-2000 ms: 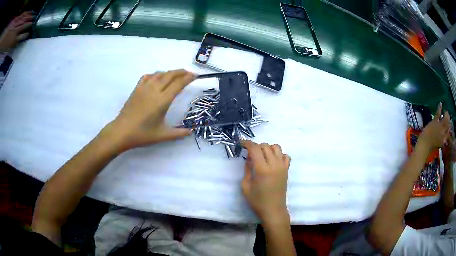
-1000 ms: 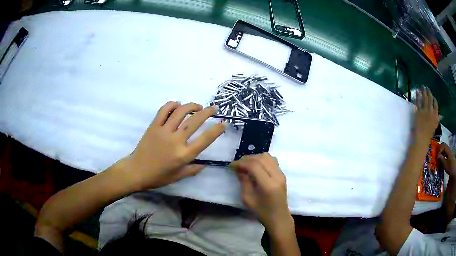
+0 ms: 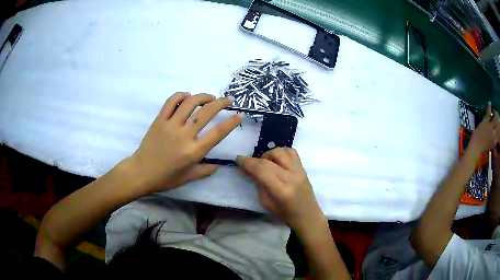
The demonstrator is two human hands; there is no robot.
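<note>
A black phone middle frame [image 3: 278,133] lies on the white surface in front of me, its solid black end to the right. My left hand [image 3: 183,136] spreads over its left part and holds it by the edges. My right hand [image 3: 282,183] has its fingertips on the frame's near long edge. Whether a small part is between these fingertips cannot be seen. A heap of slim silver-and-black side keys [image 3: 271,87] lies just beyond the frame, touching or partly behind its far edge.
Another middle frame [image 3: 324,48] lies beyond the heap. Part of a frame [image 3: 10,45] shows at the far left. The green conveyor belt [image 3: 378,46] carries a frame [image 3: 416,49]. At right, a neighbour's arm [image 3: 447,191] is beside an orange tray [image 3: 466,198].
The held frame has come down from above the heap to the surface nearer me. My right hand has moved from the heap to the frame's near edge, and lately a little left along it.
</note>
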